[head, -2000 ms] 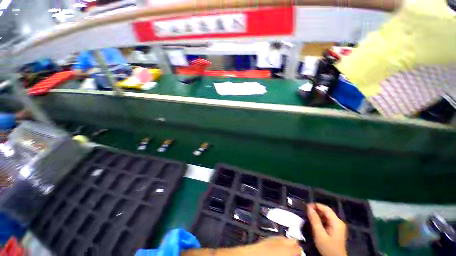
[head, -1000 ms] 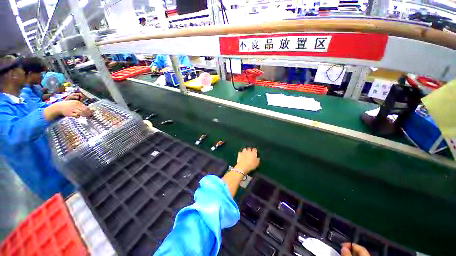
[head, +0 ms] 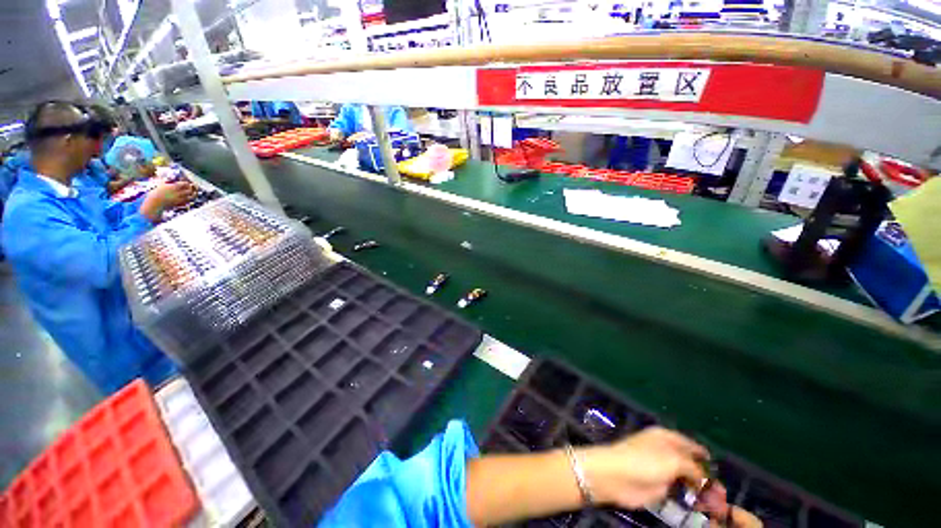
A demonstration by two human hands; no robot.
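Observation:
My left hand (head: 660,461) has crossed over the right black compartment tray (head: 792,493), fingers pinched on a small dark and pale part (head: 698,485). My right hand (head: 731,513) is close beside it at the bottom edge, partly cut off; whether it holds anything is unclear. Glossy dark rectangular pieces lie in tray pockets, one of them behind my left wrist (head: 597,419). My forearm hides part of the tray. Two small parts with coppery strips lie on the green belt, a left one (head: 437,283) and a right one (head: 472,298).
A second black compartment tray (head: 341,361) with small white bits stands at left. Beyond it are stacked clear trays (head: 222,263) and a person in blue (head: 67,248). A red tray (head: 98,464) is at lower left. A rail with a red sign (head: 650,91) crosses above the belt.
My left hand has come back from the belt edge to my right hand, now with a small part in its fingers. The belt parts sit farther right in view as the camera has turned.

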